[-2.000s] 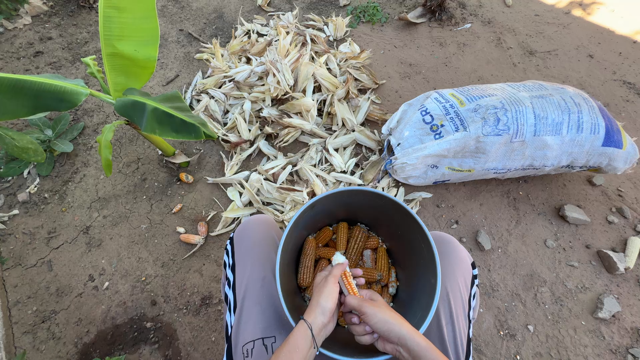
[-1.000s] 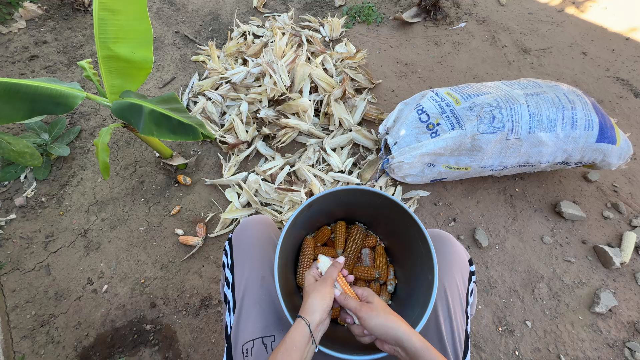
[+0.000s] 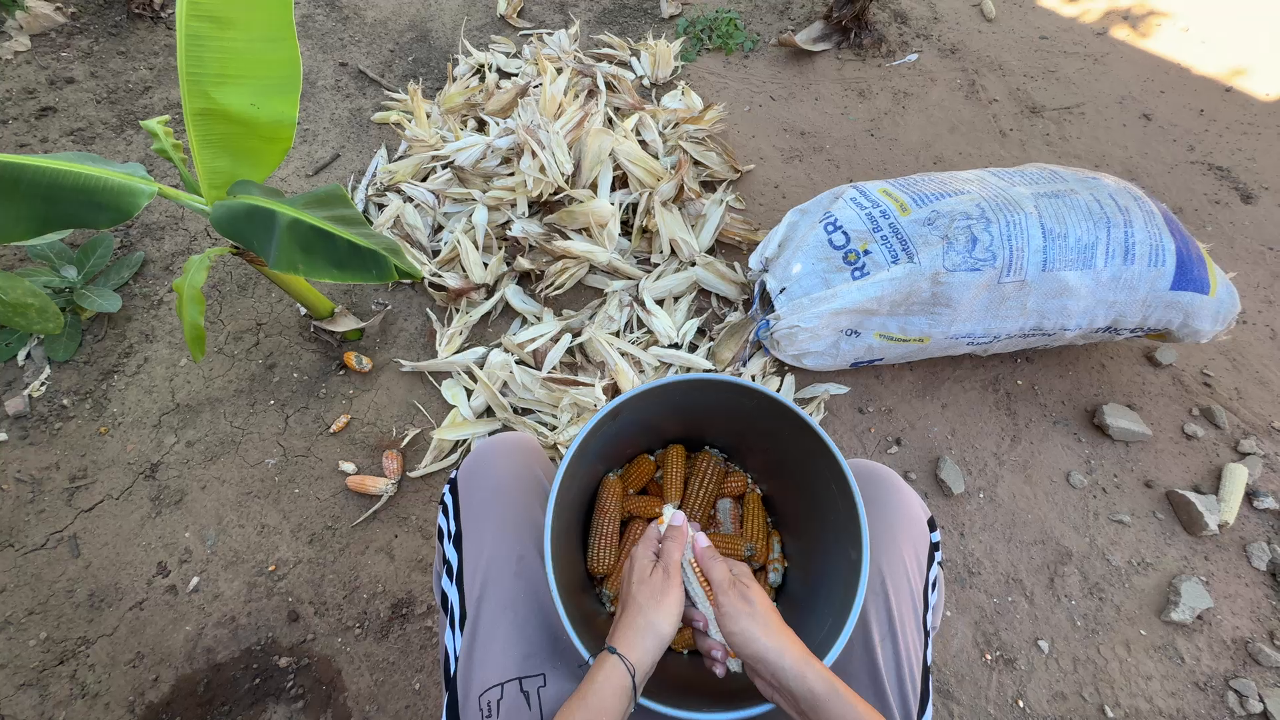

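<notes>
Both hands grip one partly shelled ear of dried corn (image 3: 699, 583) over a deep metal pot (image 3: 835, 500) held between the knees. My left hand (image 3: 652, 590) closes around its left side, thumb near the upper end, with a dark cord on the wrist. My right hand (image 3: 742, 610) is closed on its right side, thumb on the ear. Pale bare cob shows along much of it, with some orange kernels on the right. Below the hands, orange corn ears (image 3: 607, 525) lie in the pot; its bottom is mostly hidden.
Dried corn husks (image 3: 600, 210) are heaped beyond the pot. A stuffed woven feed sack (image 3: 1000, 265) lies at the right, near stones (image 3: 1122, 422) and a bare cob (image 3: 1232, 493). A young banana plant (image 3: 290, 285) grows at the left, and small corn pieces (image 3: 371, 485) lie on the soil.
More pale cob now shows on the ear in my hands. Both hands have stayed over the pot, and the ear has turned to lie more lengthwise between them.
</notes>
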